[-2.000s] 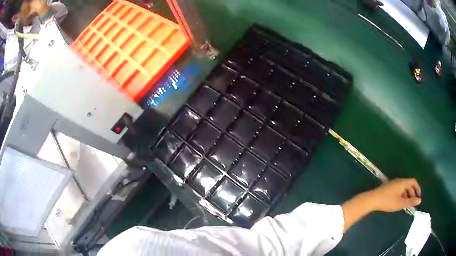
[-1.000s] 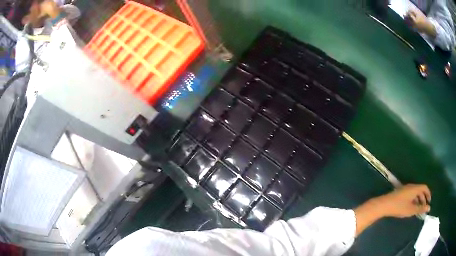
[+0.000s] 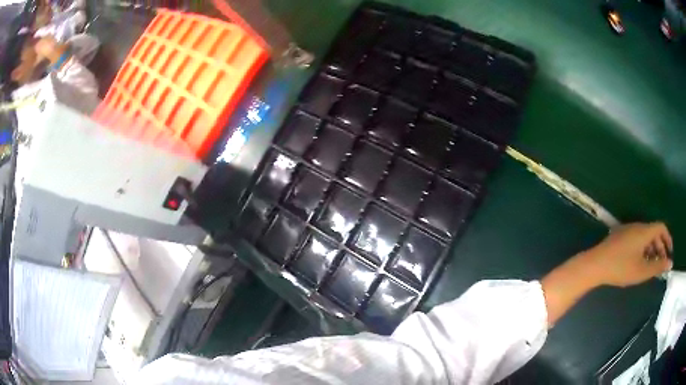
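My left hand point(image 3: 639, 256) is at the right side, at the end of a white sleeve that crosses the bottom of the picture. Its fingers are curled; a small dark spot shows between them, and I cannot tell whether it is a held part. A white wrap point(image 3: 671, 312) is cut off by the right edge just below the fingers; what it wraps is hidden. My right hand is out of the picture. A glossy black blister tray point(image 3: 368, 162) with a grid of square pockets lies to the left of the hand.
Green bench top with a yellow tape strip point(image 3: 556, 183). An orange tray point(image 3: 188, 79) and a pale grey machine point(image 3: 113, 169) with a lit red switch stand left. A coworker's hand point(image 3: 45, 56) is upper left. Small red pieces point(image 3: 615, 20) lie upper right.
The view has shifted, so the tray sits higher and my left hand is nearer the right edge. The fingers stay curled, and the white wrap is now more cut off.
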